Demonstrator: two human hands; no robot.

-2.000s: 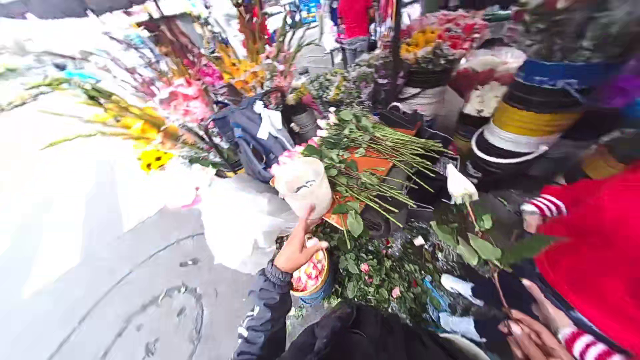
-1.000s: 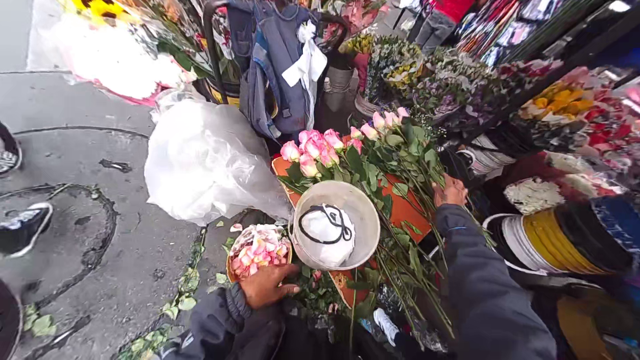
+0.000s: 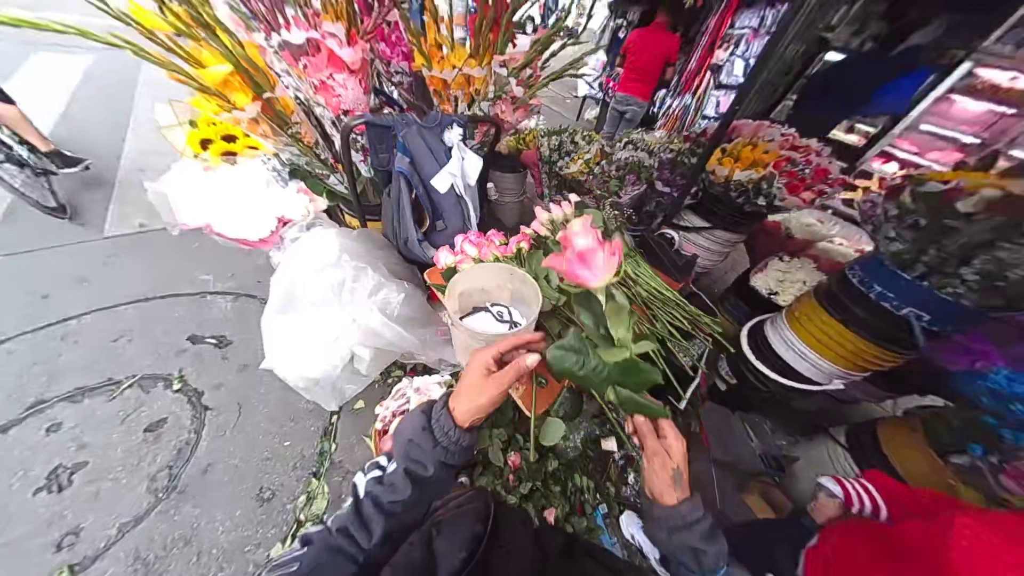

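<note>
A single pink rose (image 3: 588, 254) with a long leafy stem stands upright in front of me, its lower stem in the fingers of my right hand (image 3: 662, 460). My left hand (image 3: 494, 376) is raised beside the white plastic bucket (image 3: 456, 308), thumb near the fingertips; whether it touches a leaf or the bucket's side I cannot tell. A white item with a black cord lies inside the bucket. Behind it, pink roses (image 3: 480, 246) lie in a bunch, their green stems (image 3: 668, 308) spread to the right. Below my left hand, a container of petals (image 3: 404, 400) is partly hidden by my sleeve.
A clear plastic bag (image 3: 328, 312) lies left of the bucket. A blue backpack (image 3: 432, 188) hangs on a black frame behind. Cut leaves (image 3: 512, 472) cover the ground below my hands. Flower buckets (image 3: 848, 320) line the right. A person in red sleeves (image 3: 920, 520) is at lower right.
My right hand has left the laid-out rose stems and now holds one rose upright. My left hand has risen from the petal container to beside the bucket. The view has tilted up.
</note>
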